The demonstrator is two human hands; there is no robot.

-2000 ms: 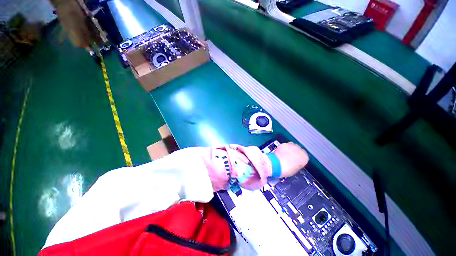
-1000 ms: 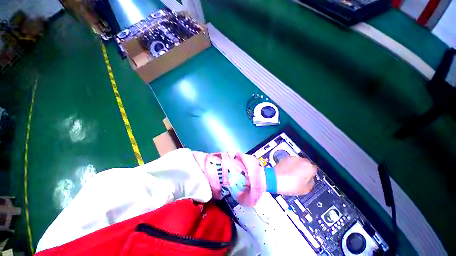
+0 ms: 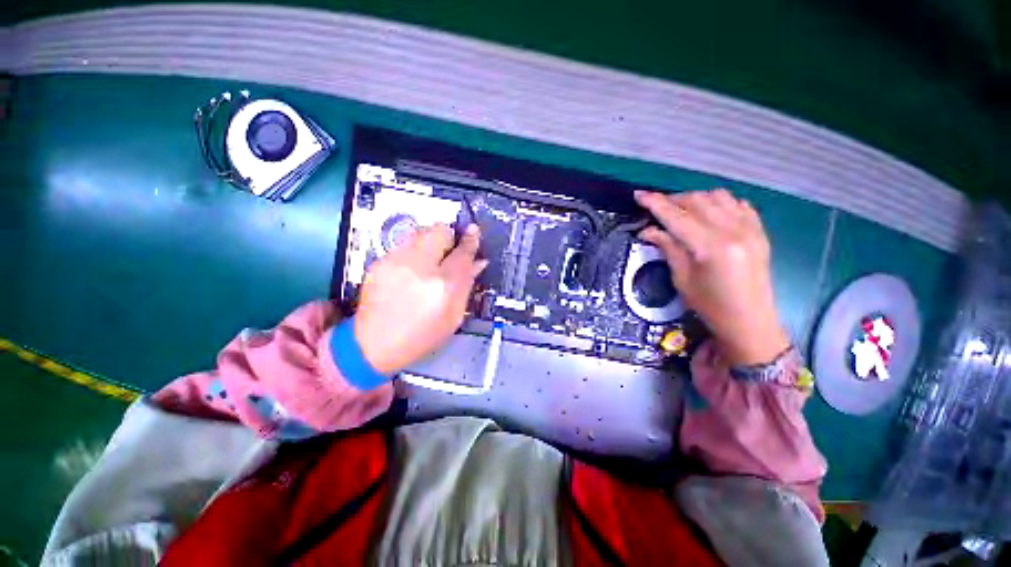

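The open laptop base (image 3: pixel 554 388) lies in front of me, its dark mainboard (image 3: pixel 543 269) running between two fans. The left fan (image 3: pixel 401 233) is partly covered by my left hand (image 3: pixel 416 290). That hand's thumb and fingers are closed around a small dark piece (image 3: pixel 463 217) at the board's far left part. My right hand (image 3: pixel 718 264) is over the right fan (image 3: pixel 651 282), fingertips at the dark bar along the far edge; whether it grips anything is unclear. Dark heat pipes (image 3: pixel 532 197) run along the far side. A white L-shaped strip (image 3: pixel 491 360) crosses the silver area.
A loose fan with dark wires (image 3: pixel 272 135) lies left of the laptop on the green mat (image 3: pixel 144 222). A grey disc (image 3: pixel 837 338) with a red-and-white item (image 3: pixel 874 346) is at the right. Clear plastic trays (image 3: pixel 964 410) stand far right. A pale ribbed rail (image 3: pixel 499 100) runs behind.
The view has turned from the line and cardboard box to face the laptop squarely. My right hand is now visible at the right fan. My left hand is at the board beside the left fan.
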